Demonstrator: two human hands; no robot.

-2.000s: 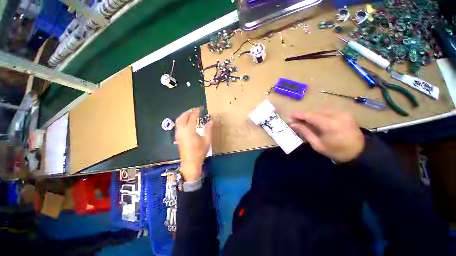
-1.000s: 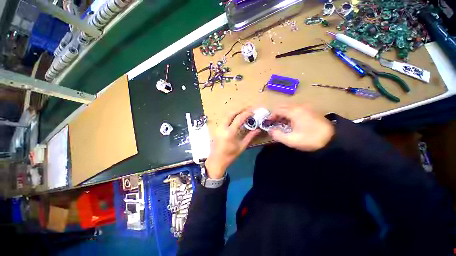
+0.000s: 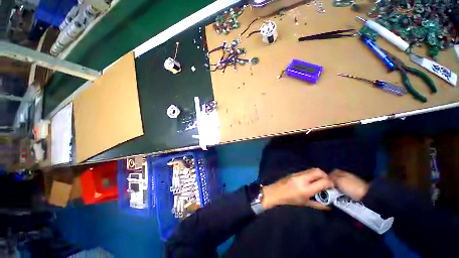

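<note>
My left hand [image 3: 297,189] and my right hand [image 3: 350,184] are together over my lap, below the bench edge. Both hold a white housing [image 3: 363,213], which is tilted, with its long end pointing down to the right. A round white part with a dark centre [image 3: 322,196] shows at its upper left end, against my left fingers. Small details inside the housing are too blurred to tell. A purple block [image 3: 304,71] with a short wire lies on the cardboard sheet, untouched.
On the cardboard [image 3: 241,101] lie tweezers [image 3: 327,35], a clear-handled screwdriver [image 3: 375,83], green-handled pliers [image 3: 413,77], a blue-handled screwdriver [image 3: 378,52], a flat white tube [image 3: 434,69] and circuit boards [image 3: 428,22]. A white piece [image 3: 207,123] lies at the bench edge. Blue crates [image 3: 162,214] stand below.
Both hands have moved from over the cardboard down to my lap, taking the white housing with them. The view has shifted, and the clear tray is mostly out of the picture.
</note>
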